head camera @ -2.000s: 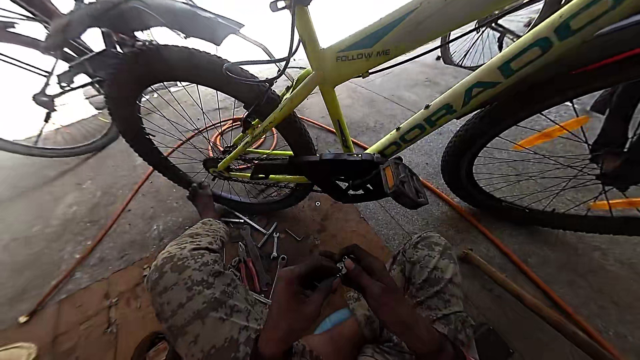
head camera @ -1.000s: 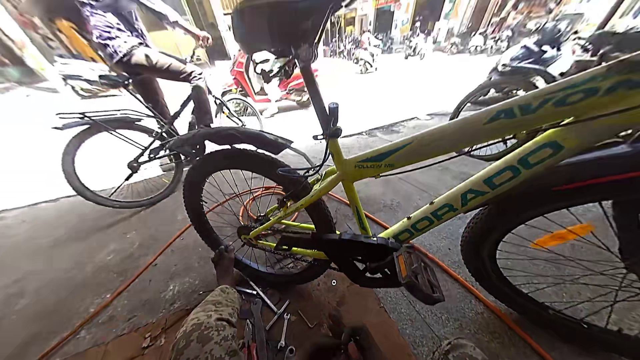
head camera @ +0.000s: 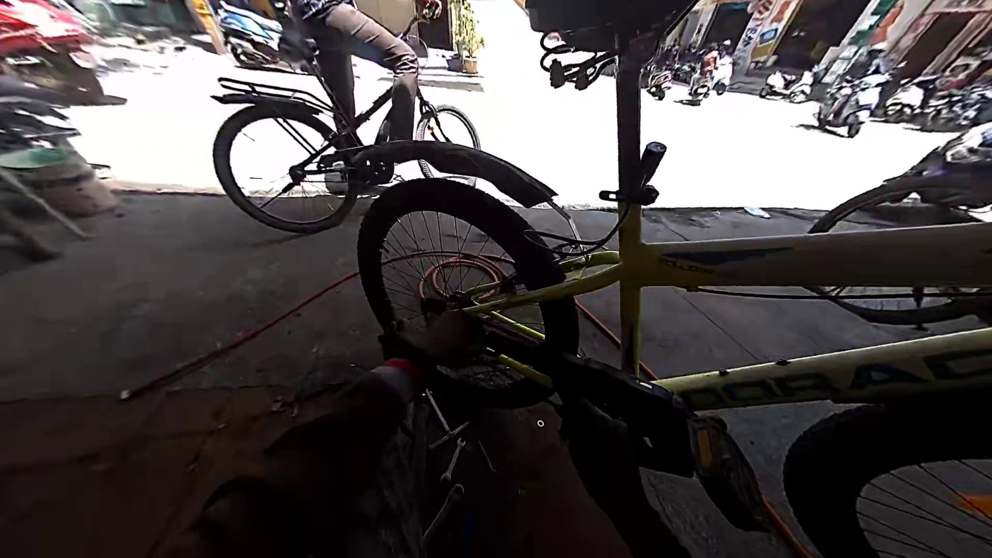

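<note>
A yellow-green bicycle stands side-on, its rear wheel [head camera: 372, 256] at the centre and a dark chain guard [head camera: 612, 387] beside it. My left hand [head camera: 446, 339] is at the rear hub, with a red band at the wrist; its fingertips are lost in shadow. Below the chain guard, a dark shape seems to be my right hand [head camera: 593, 426], near or against the guard; its grip cannot be made out. Spanners [head camera: 453, 460] lie on the ground below the wheel, with a small ring [head camera: 540, 423], perhaps a washer, to their right.
An orange hose [head camera: 298, 306] runs over the floor and coils behind the rear wheel. The pedal [head camera: 725, 465] sticks out at the lower right, near the front wheel [head camera: 821, 457]. Behind, a person [head camera: 368, 39] is astride a black bicycle [head camera: 225, 155].
Two seconds ago both hands were together low in front, around a small part. Now my left hand is up at the rear hub. The view has tilted up and shifted.
</note>
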